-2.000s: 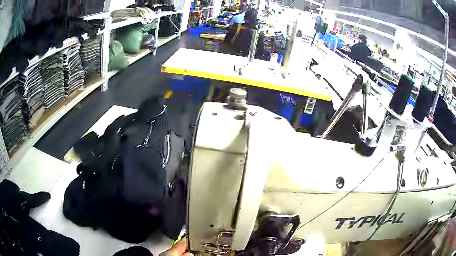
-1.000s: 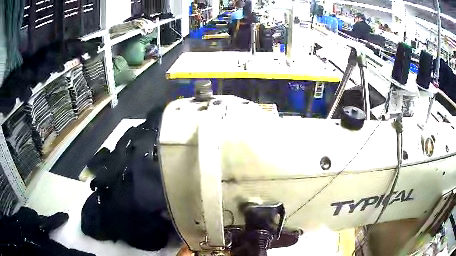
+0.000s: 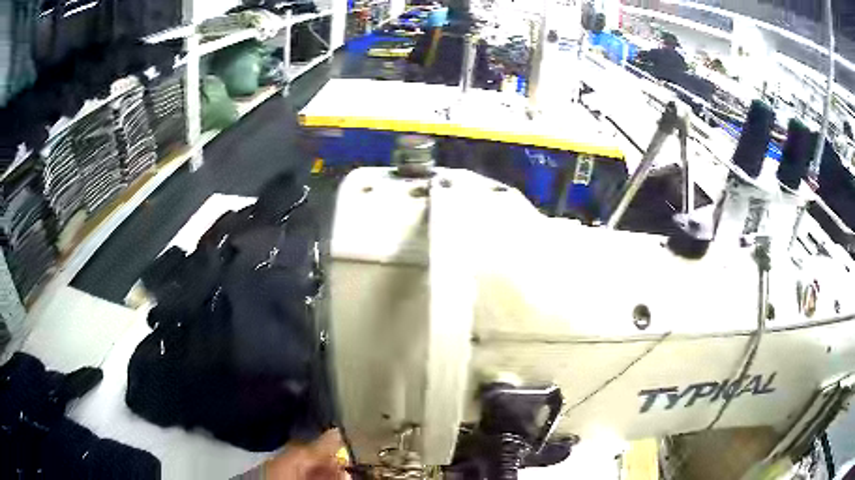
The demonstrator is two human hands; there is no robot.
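The cream sewing machine head [image 3: 394, 309] with "TYPICAL" lettering fills the middle and right. My left hand [image 3: 305, 459] is partly visible at the bottom edge, left of the machine head's lower end; its fingers are blurred and cut off, and what it holds cannot be seen. My right hand is not in view. A large heap of black fabric pieces [image 3: 234, 328] lies left of the head, with pale thread ends on it. A dark ribbed attachment [image 3: 514, 427] sits at the head's lower front. The needle area is hidden.
A smaller black fabric pile [image 3: 66, 431] lies at the lower left. White shelves [image 3: 194, 94] with stacked folded pieces stand on the left. A yellow-edged table [image 3: 459, 134] is beyond the machine. Two dark thread cones [image 3: 753, 139] stand at the right. A person [image 3: 667, 58] is far back.
The camera view has shifted and tilted, so the machine head sits differently in the picture. More of my left hand shows at the bottom edge. The black heap looks much the same.
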